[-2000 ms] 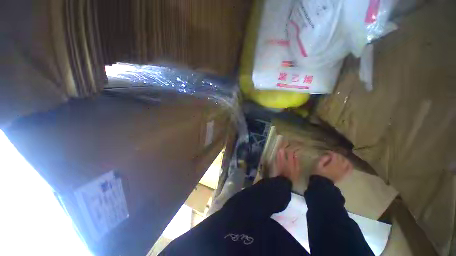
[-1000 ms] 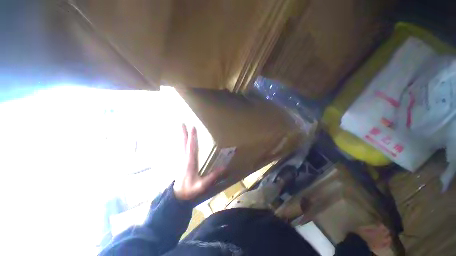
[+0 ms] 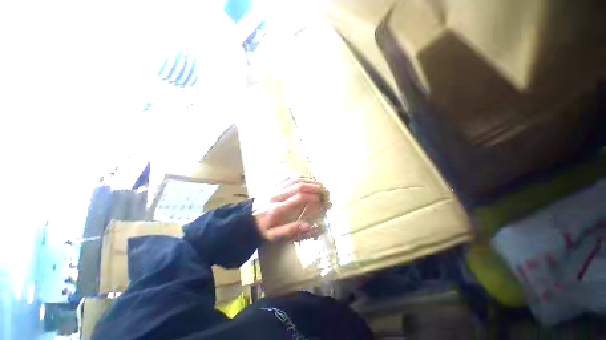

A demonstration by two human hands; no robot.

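A large brown corrugated carton (image 3: 392, 206) stands tilted in front of me, its upper part washed out by glare. My left hand (image 3: 292, 211) is at its lower left part, fingers curled against the surface. A small yellow-brown patch shows at the fingertips; I cannot tell whether it is held. Shiny clear film or tape (image 3: 327, 246) shows on the carton just below the hand. My right hand is out of the picture.
An open carton (image 3: 478, 80) is at the upper right. A white bag with red print (image 3: 565, 252) lies on a yellow sack (image 3: 495, 272) at the lower right. Smaller cartons (image 3: 119, 255), one bearing a white label (image 3: 183, 199), are at the left. Glare hides the upper left.
The view has swung left, so the printed bag sits farther right. My left hand has gone from spread fingers to curled fingers on the carton. My right hand has left the picture.
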